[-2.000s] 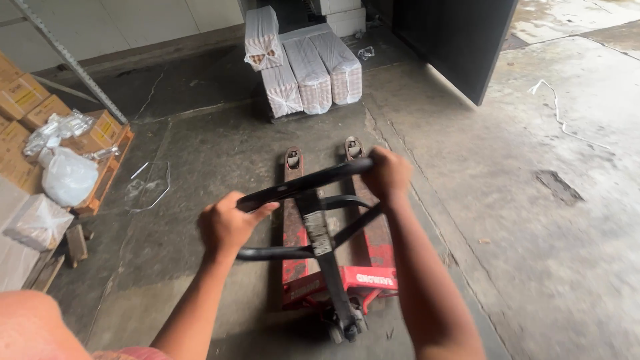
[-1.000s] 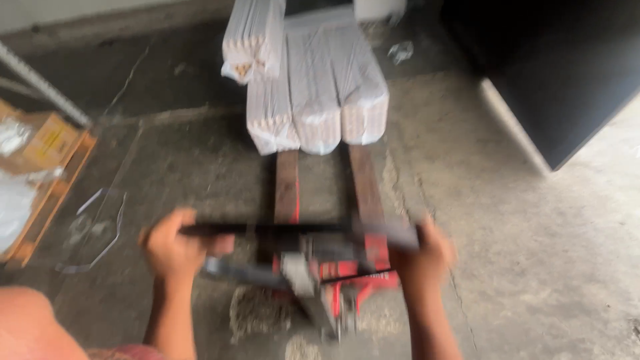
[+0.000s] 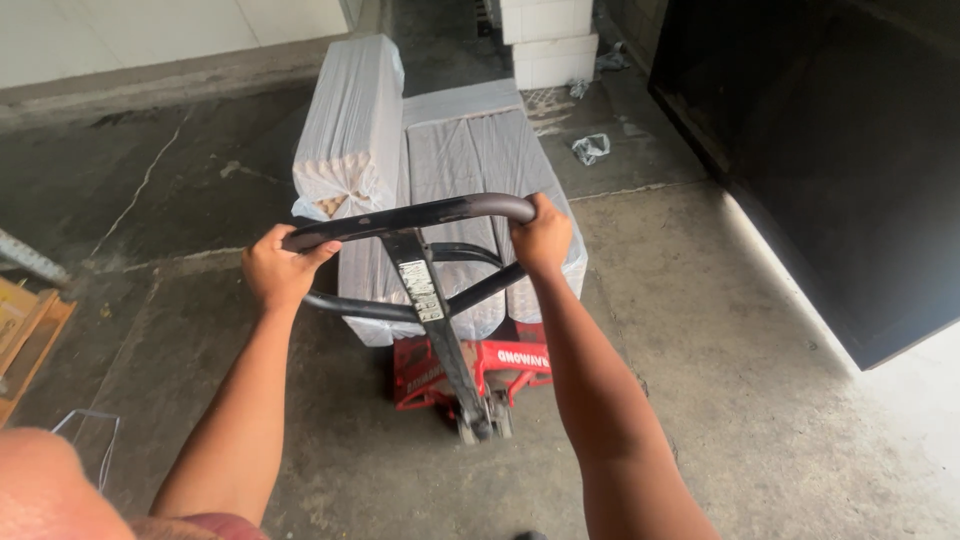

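My left hand grips the left end of the black handle of a red Raymond pallet jack. Around the right bend of that handle my right hand is closed. The jack's body stands close against the near end of a load of plastic-wrapped stacks, and its forks are hidden beneath them. One more wrapped stack lies on top at the left, its ridged end facing me. What carries the load underneath cannot be seen.
White boxes are stacked behind the load. A large dark panel stands at the right. Plastic scraps lie on the cracked concrete floor. At the left edge are a wooden pallet with a carton, a metal upright and a loose strap.
The pallet jack has moved forward to the wrapped load. Its forks, bare in front of the load two seconds ago, are now under it. Both hands have stayed on the handle.
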